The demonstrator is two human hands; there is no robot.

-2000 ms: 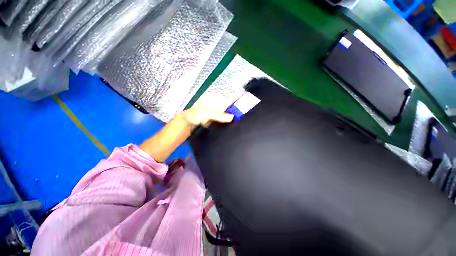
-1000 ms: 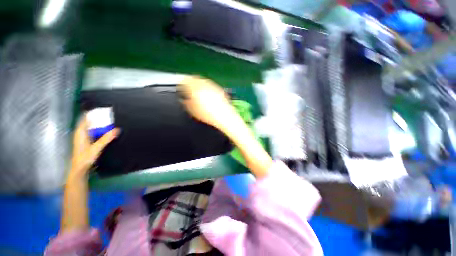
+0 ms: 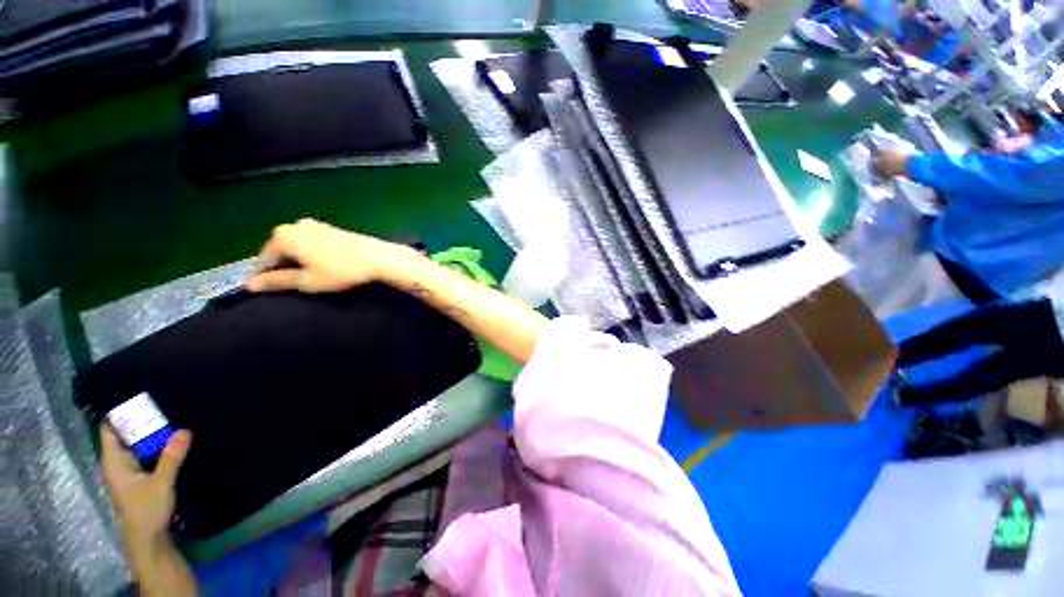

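Observation:
A wide flat black panel unit (image 3: 303,379) lies in front of me, partly over a silvery bubble bag (image 3: 175,309). A white and blue label (image 3: 140,425) sits near its left corner. My left hand (image 3: 146,490) grips that left end, thumb on the face beside the label. My right hand (image 3: 313,259) is at the middle of the far long edge, fingers bent over it; what lies under the fingers is hidden. A bright green cloth (image 3: 496,359) shows at the panel's right end, partly behind my right forearm.
Another black panel (image 3: 309,114) lies on a bubble sheet farther back on the green bench. A panel stack (image 3: 700,163) with bubble sheets stands at right, over an open carton (image 3: 782,367). Bagged units (image 3: 47,466) are at the left edge. A person in blue (image 3: 992,210) is at far right.
The panel unit has gone from being held up close to lying at the bench. My right hand has come into view at its far edge. The view has swung right, showing the carton and another person.

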